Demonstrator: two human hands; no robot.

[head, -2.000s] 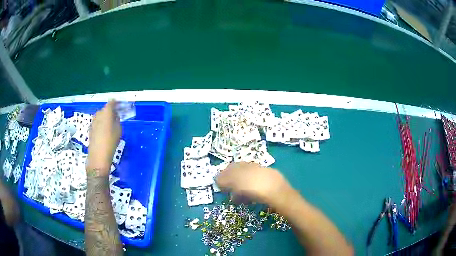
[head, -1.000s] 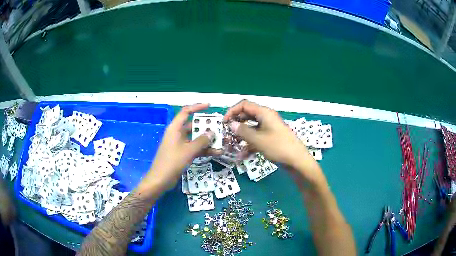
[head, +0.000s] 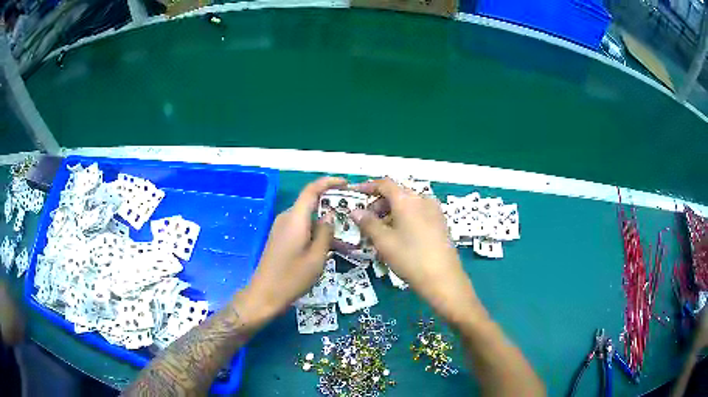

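My left hand (head: 289,246) holds a white plate with dark holes (head: 341,203) above the plate pile, fingers along its left and far edges. My right hand (head: 411,236) is at the plate's right side, thumb and fingertips touching it; whether they also hold a small metal piece cannot be told. More white plates (head: 317,317) lie under and beside the hands, and a flatter row of plates (head: 485,220) extends to the right. Small gold and silver metal pieces (head: 353,360) lie in a heap nearest me, with a smaller heap (head: 433,346) to its right.
A blue tray (head: 225,180) heaped with white plates is at the left. Red strands (head: 635,287) and pliers (head: 602,358) lie at the right. A raised white strip (head: 233,155) borders the wide green belt (head: 349,85). A blue crate (head: 543,19) stands across the belt.
Two seconds ago my left hand was over the tray; one second ago both hands had met over the pile. Since then my right hand has closed in on the held plate, and the fingers are closer together.
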